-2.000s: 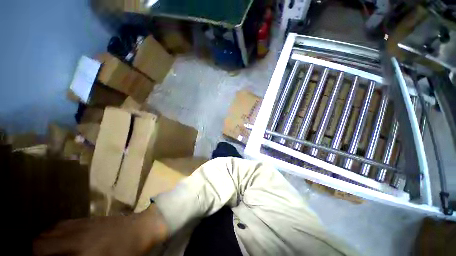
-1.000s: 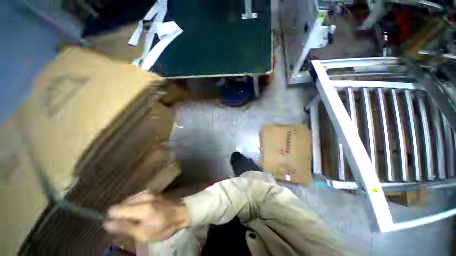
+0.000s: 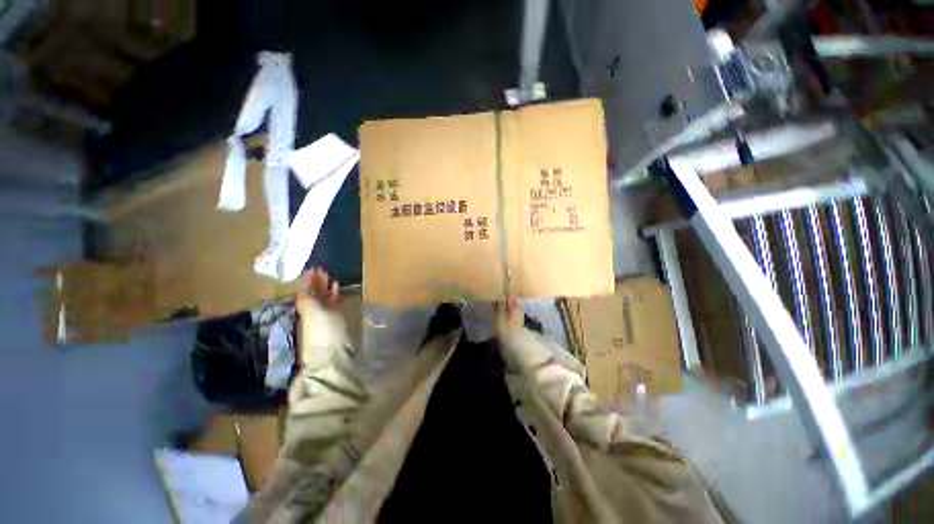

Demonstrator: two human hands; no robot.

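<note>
A printed brown bundle of flat cartons [image 3: 440, 246] lies in front of me at the green table [image 3: 440, 72], with black characters on top. A narrow strapping band [image 3: 500, 174] runs across it towards me. My right hand [image 3: 509, 314] is at the bundle's near edge, closed on the strapping band where it comes over the edge; its fingers are partly hidden. My left hand [image 3: 322, 291] is left of the bundle, apart from it, empty with fingers spread. The bundle's underside is hidden.
White strips [image 3: 274, 174] lie on the table left of the bundle, near a flat brown sheet [image 3: 195, 235]. A printed carton [image 3: 630, 343] is on the floor at right, beside the white-framed roller conveyor [image 3: 768, 307]. A black bag [image 3: 225, 358] and open cartons [image 3: 256, 445] are below left.
The view has swung from the carton stack at left to the table. A strapped bundle is now in front at the table. My left hand has come into view, empty.
</note>
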